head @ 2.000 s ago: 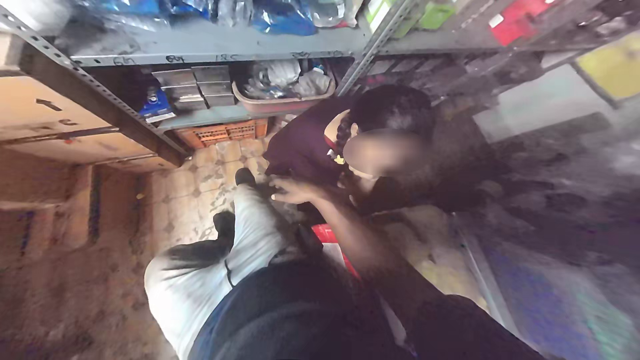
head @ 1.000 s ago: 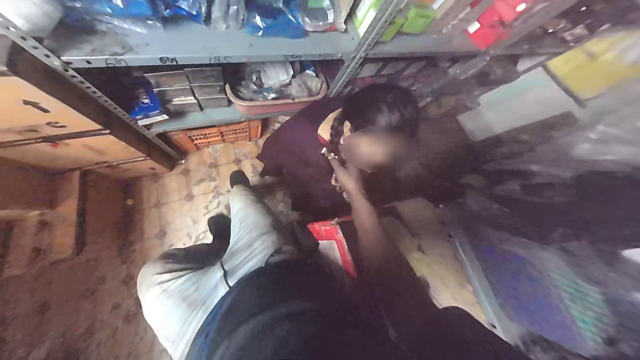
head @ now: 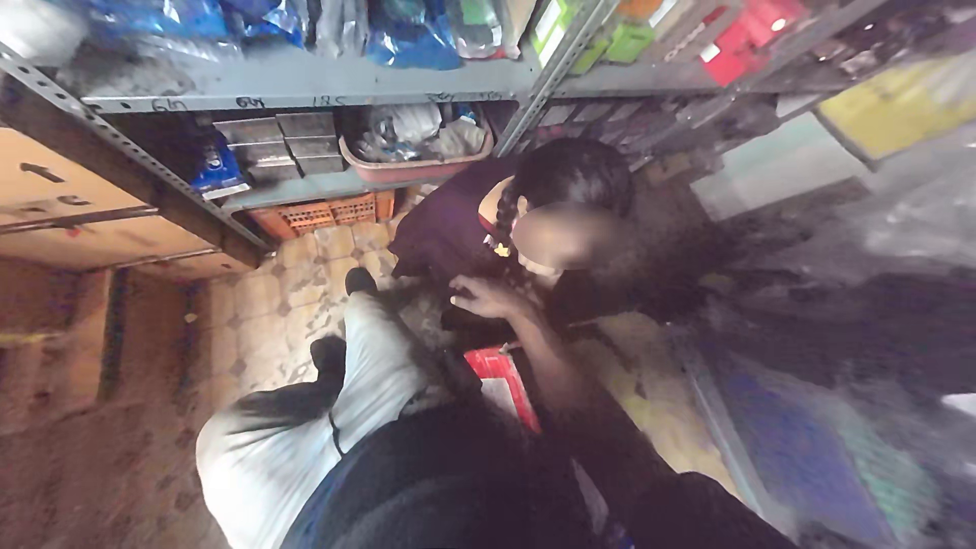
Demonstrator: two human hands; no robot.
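My right hand (head: pixel 492 299) reaches in from the lower right, palm down with its fingers apart, and nothing shows in it. It is beside a crouching person (head: pixel 450 221) in dark clothing, below their braid. A red and white flat packet or box (head: pixel 507 385) lies just below my right wrist, partly hidden by my forearm and dark shirt. What looks like a fingertip shows at its top edge; whose it is I cannot tell. My left hand is out of view.
Metal shelves (head: pixel 305 88) hold plastic-wrapped packs, grey boxes (head: pixel 263 145) and a pink tub (head: pixel 415 168) of bags. An orange crate (head: pixel 324 213) sits beneath. Cardboard boxes (head: pixel 69 183) stand left. My legs extend over the tiled floor (head: pixel 255 305). Blurred sheets and packs are at right.
My right hand was up near the person's braid one second ago and is now lower, with its fingers spread. The red and white packet shows beside my forearm in all frames.
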